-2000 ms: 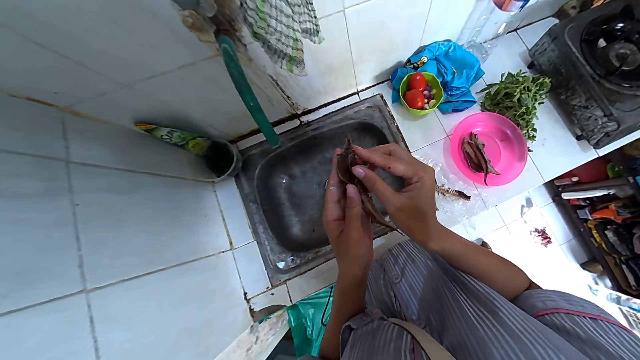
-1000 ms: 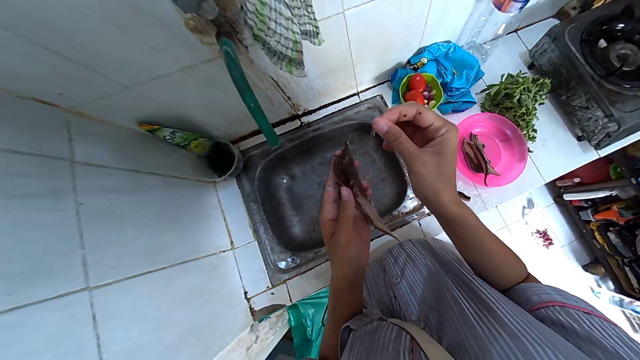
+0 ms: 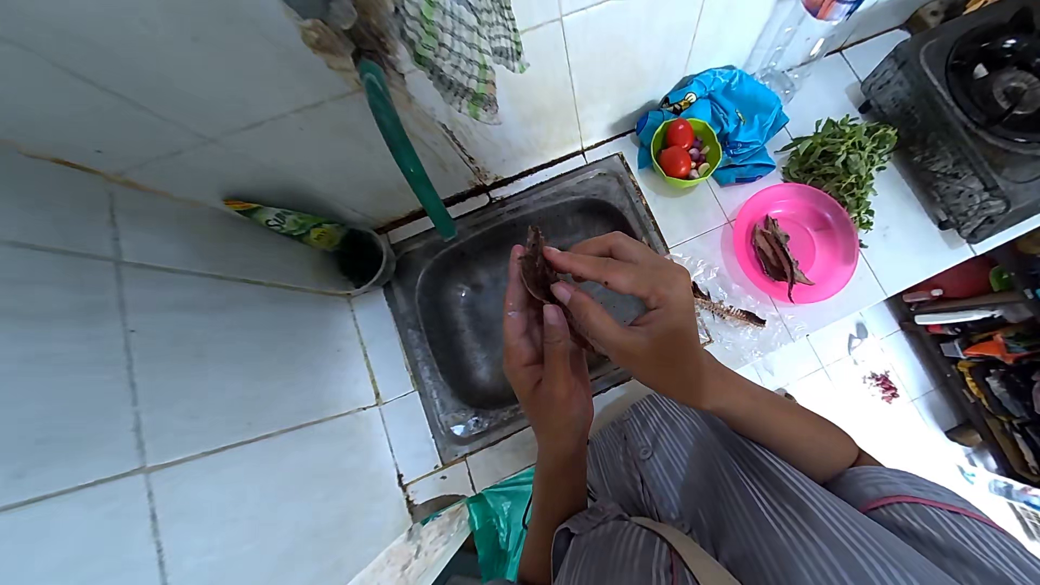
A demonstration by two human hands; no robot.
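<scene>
Above the metal sink (image 3: 463,325), my left hand (image 3: 548,366) holds a piece of brown dried fish (image 3: 536,268) upright. The thumb and fingertips of my right hand (image 3: 642,305) pinch at the fish's near side. Part of the fish is hidden behind my fingers. More dried fish pieces (image 3: 776,252) lie on a pink plastic plate (image 3: 837,276) to the right. Between the sink and the plate, a fish backbone (image 3: 735,313) rests on clear plastic film (image 3: 751,341).
A green hose (image 3: 406,154) hangs over the sink. Behind the plate are a green bowl (image 3: 686,180) of tomatoes and small bulbs, a blue cloth or bag (image 3: 735,114), leafy greens (image 3: 845,158) and a gas stove (image 3: 967,122). A round container (image 3: 378,264) stands at the sink's left corner.
One second ago my right hand was raised apart from the fish; now its fingertips are back on it. My left hand has kept hold of the fish over the sink.
</scene>
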